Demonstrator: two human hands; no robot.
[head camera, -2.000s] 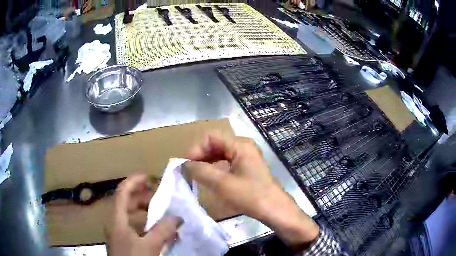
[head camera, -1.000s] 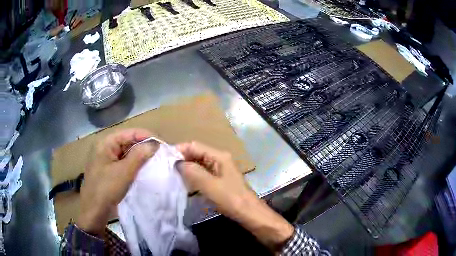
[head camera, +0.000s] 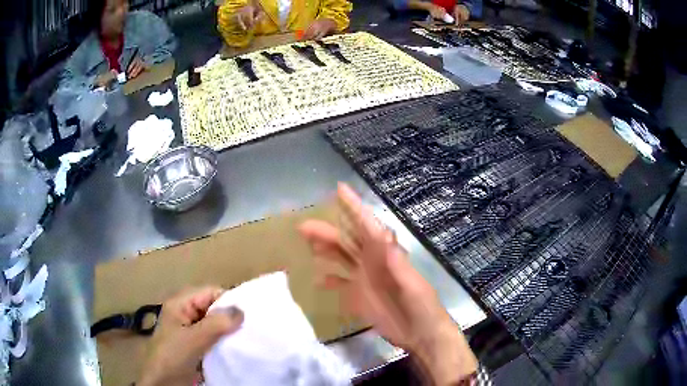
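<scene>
My left hand (head camera: 184, 332) is at the lower middle and pinches a white cloth (head camera: 264, 332) between thumb and fingers; the cloth hangs down past the lower edge of the picture. My right hand (head camera: 377, 271) is raised just right of the cloth, slightly blurred, fingers spread, touching nothing that I can see. A black watch strap (head camera: 117, 323) with a ring lies on the brown cardboard pad (head camera: 218, 256) at the left; its right part is hidden behind my left hand.
A steel bowl (head camera: 181, 179) stands beyond the cardboard. A black wire rack (head camera: 482, 203) with rows of straps fills the right. A yellow mesh mat (head camera: 301, 98) with several straps lies beyond. Crumpled white rags (head camera: 149, 139) lie left. People sit opposite, one in a yellow jacket (head camera: 237, 22).
My right hand has let go of the cloth and moved away to the right, fingers opened. My left hand still holds the cloth. The view has tilted up, showing people opposite.
</scene>
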